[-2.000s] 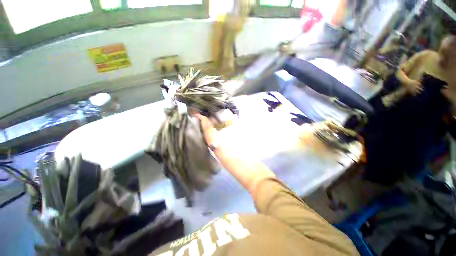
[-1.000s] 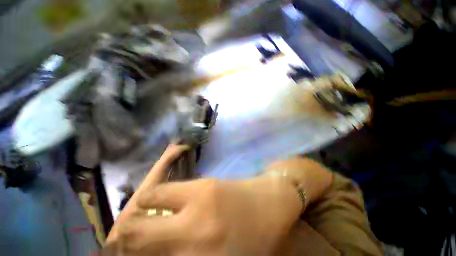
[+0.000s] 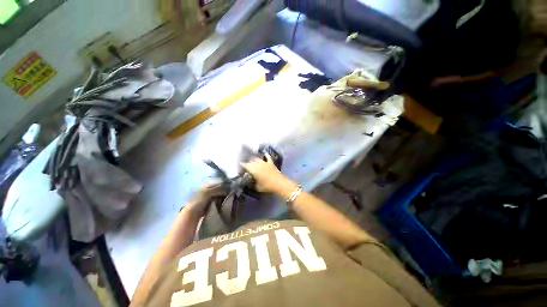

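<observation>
My right hand (image 3: 261, 172) and my left hand (image 3: 210, 193) hold a small bundle of dark grey pieces (image 3: 242, 186) between them, low over the near edge of the white-covered pressing table (image 3: 228, 132). The bundle's ends fan out around my fingers. My left fingers are partly hidden by it. A pile of grey-taupe garment panels (image 3: 99, 156) hangs over a padded pressing arm at the left. The steam iron (image 3: 363, 90) lies on the scorched rest cloth (image 3: 315, 114) at the table's right end.
A yellow ruler (image 3: 210, 112) lies across the table. Small black cloth pieces (image 3: 273, 65) lie near the far edge. A blue crate (image 3: 420, 222) with dark garments (image 3: 480, 204) stands on the floor at right. A dark padded arm (image 3: 360, 23) is beyond the table.
The large grey bundle has moved from the table's middle to the pile at left. Both my hands are now together on a smaller dark bundle, and the view is steadier.
</observation>
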